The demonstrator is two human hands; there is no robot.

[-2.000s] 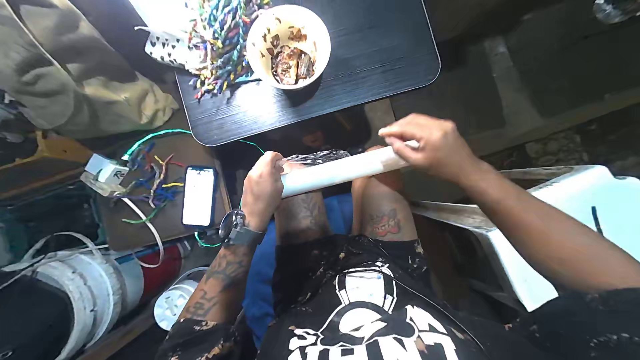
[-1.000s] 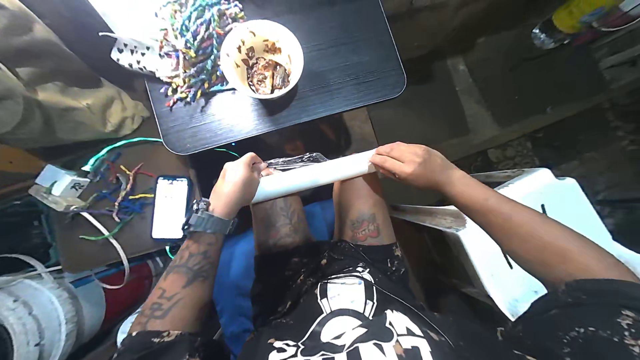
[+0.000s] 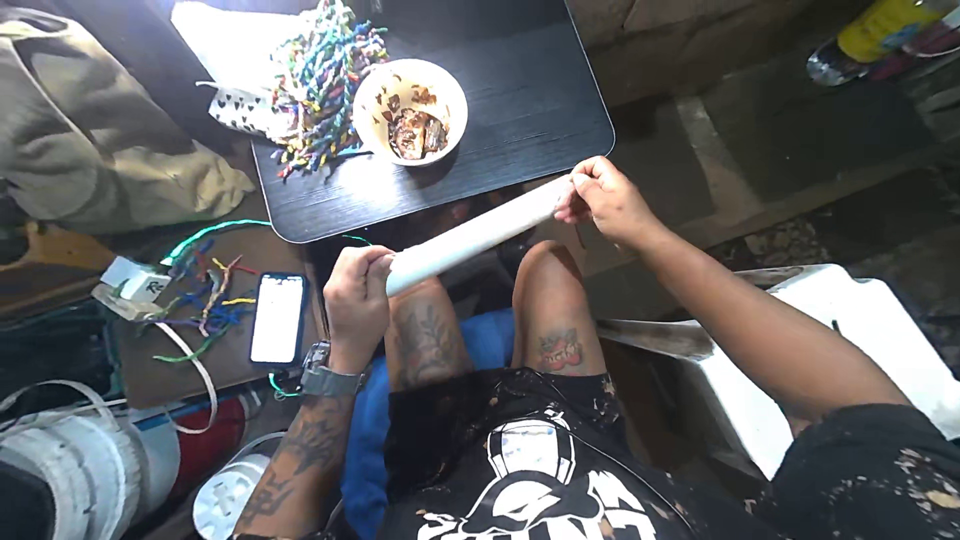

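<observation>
A long white tube or roll (image 3: 480, 234), its exact kind unclear, spans the space above my knees and slopes up to the right. My left hand (image 3: 361, 292), with a watch on its wrist, grips the lower left end. At the upper right end, my right hand (image 3: 600, 199) pinches the roll between thumb and fingers, near the table's corner. Beyond it on the black table (image 3: 525, 97) stand a white tub (image 3: 367, 112) with brown-coated pieces (image 3: 417, 135) inside and a heap of multicoloured twisted cords (image 3: 326, 90).
On a low surface at left lie a lit phone (image 3: 277, 319), a white power adapter (image 3: 136, 281) and loose coloured cords (image 3: 217, 292). White buckets (image 3: 75, 465) stand below. A white plastic chair (image 3: 817, 337) is at right; a bottle with a yellow label (image 3: 877, 37) is farther back.
The right end of the roll has risen with my right hand, so the roll tilts more steeply. The clear crinkled film seen behind it earlier no longer shows.
</observation>
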